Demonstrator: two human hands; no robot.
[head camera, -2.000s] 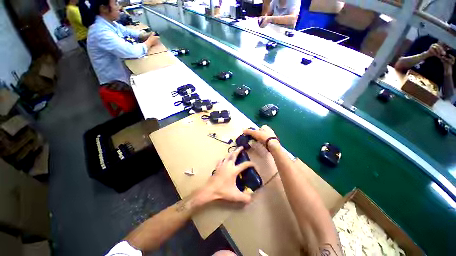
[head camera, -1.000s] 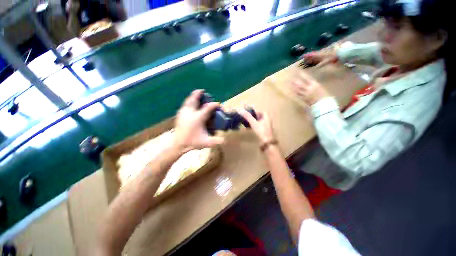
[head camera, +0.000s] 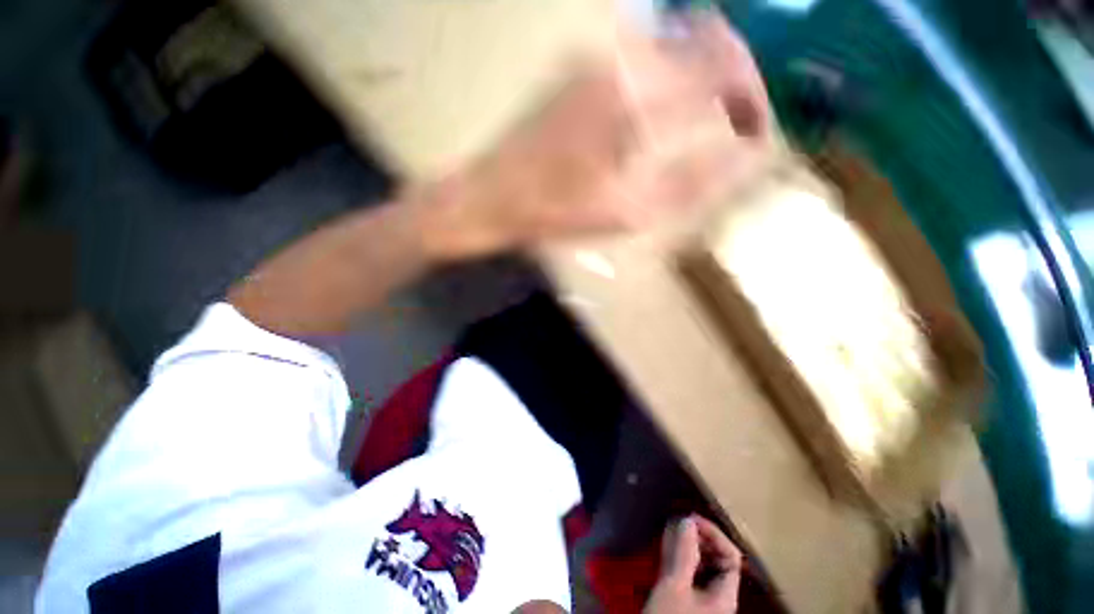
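Observation:
My left hand (head camera: 678, 132) is strongly blurred at the upper middle, over the bench beside the carton tray. Its fingers and anything in them cannot be made out. A hand, apparently my right hand (head camera: 696, 570), is cut off by the bottom edge, its fingers curled, below the bench edge. I cannot tell if it holds something. The open carton tray (head camera: 774, 372) lies on the bench, full of loose cream pieces (head camera: 840, 324). Dark shapes, apparently black units (head camera: 918, 558), lie past the tray's lower end, blurred.
The brown cardboard bench top (head camera: 684, 372) runs from upper left to lower right. The green conveyor (head camera: 1020, 180) and its metal rail curve along the right. A black container (head camera: 222, 120) stands on the floor at upper left. Something red (head camera: 618, 582) shows near the bottom.
The view has swung and tilted down, and is blurred. The black units that were between both hands no longer show there. My hands are now far apart.

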